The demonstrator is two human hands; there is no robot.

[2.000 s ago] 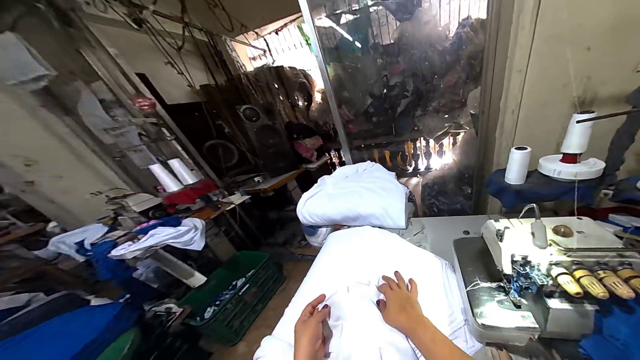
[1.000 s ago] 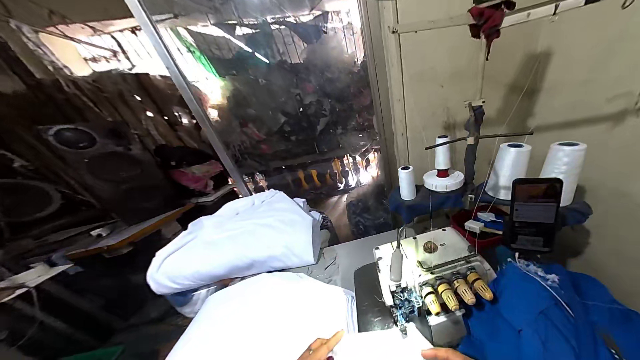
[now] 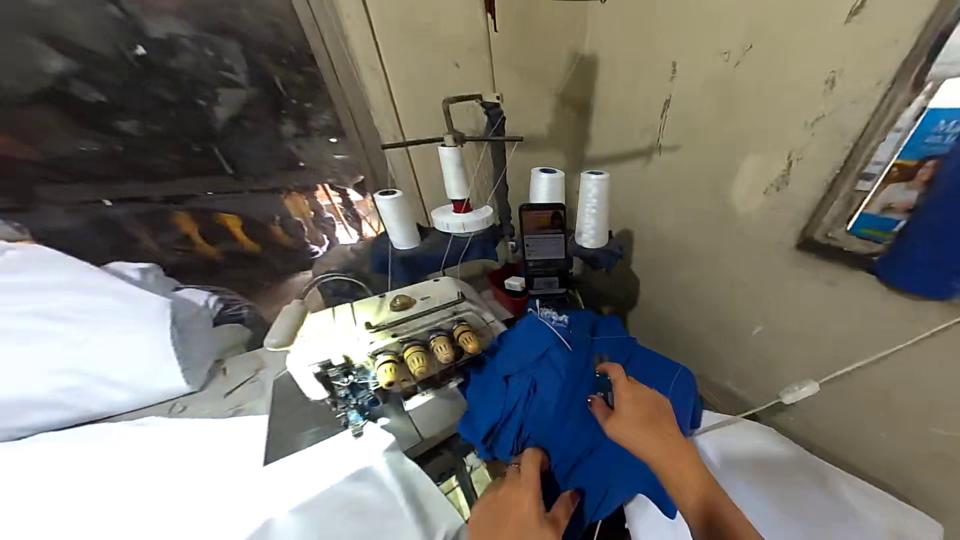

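Observation:
A pile of blue fabric pieces (image 3: 555, 397) lies to the right of an overlock sewing machine (image 3: 397, 330). My left hand (image 3: 521, 499) rests at the pile's near edge, thumb and fingers apart; whether it pinches any cloth is unclear. On the pile's right part is my right hand (image 3: 634, 412), thumb and forefinger spread around a small dark object (image 3: 604, 382), perhaps metal, too small to name; whether they close on it cannot be told. White fabric (image 3: 352, 480) reaches the machine's needle area. A lit lamp shines on the machine's left side.
Thread cones (image 3: 397, 219) stand behind the machine, beside a smartphone (image 3: 544, 247) propped upright. More white cloth (image 3: 82, 330) is heaped at the left. A white cord with an inline switch (image 3: 799, 391) runs along the wall at the right. White fabric (image 3: 780, 480) also lies at the lower right.
The view has swung right and closer to the machine. Both hands were on white fabric in the earlier frames and are now at the blue pile.

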